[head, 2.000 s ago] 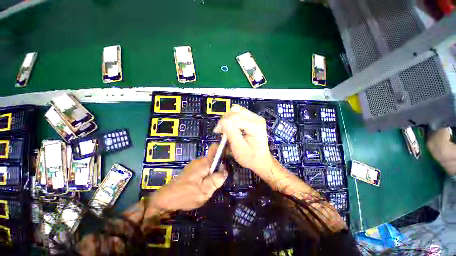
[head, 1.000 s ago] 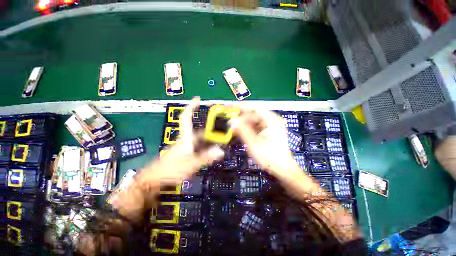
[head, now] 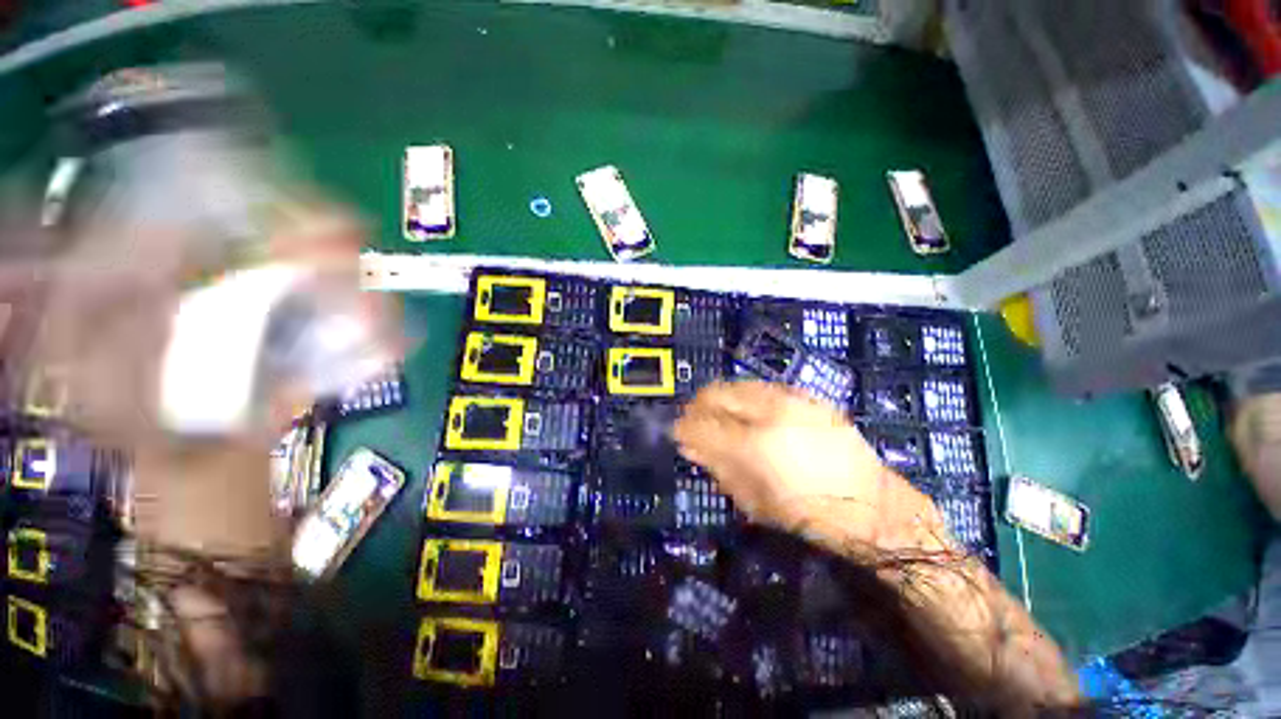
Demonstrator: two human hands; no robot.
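Black front housings fill the parts tray (head: pixel 597 485). Yellow frames sit on housings down its left column, such as this yellow-framed housing (head: pixel 485 424), and on the top two of the second column, including this second-row housing (head: pixel 642 372). My right hand (head: pixel 766 457) is over the tray's middle, fingertips low at a dark housing below those two; whether it grips anything is unclear. My left hand (head: pixel 302 302) is strongly blurred at the left, over the pile of phone board assemblies. A pale block (head: pixel 218 351) shows there; I cannot tell if it is held.
Several phone board assemblies lie spaced on the green belt (head: pixel 703 99) beyond the pale rail (head: pixel 829 285). One board assembly (head: pixel 349 513) lies left of the tray, another (head: pixel 1047 510) right of it. A grey machine housing (head: pixel 1166 267) stands at right; a person's hand (head: pixel 1257 429) is at the edge.
My hands have parted: the left moved far left, the right stays over the tray, slightly lower. The yellow frame held between them is gone from them; a yellow-framed housing now shows in the second column's second row.
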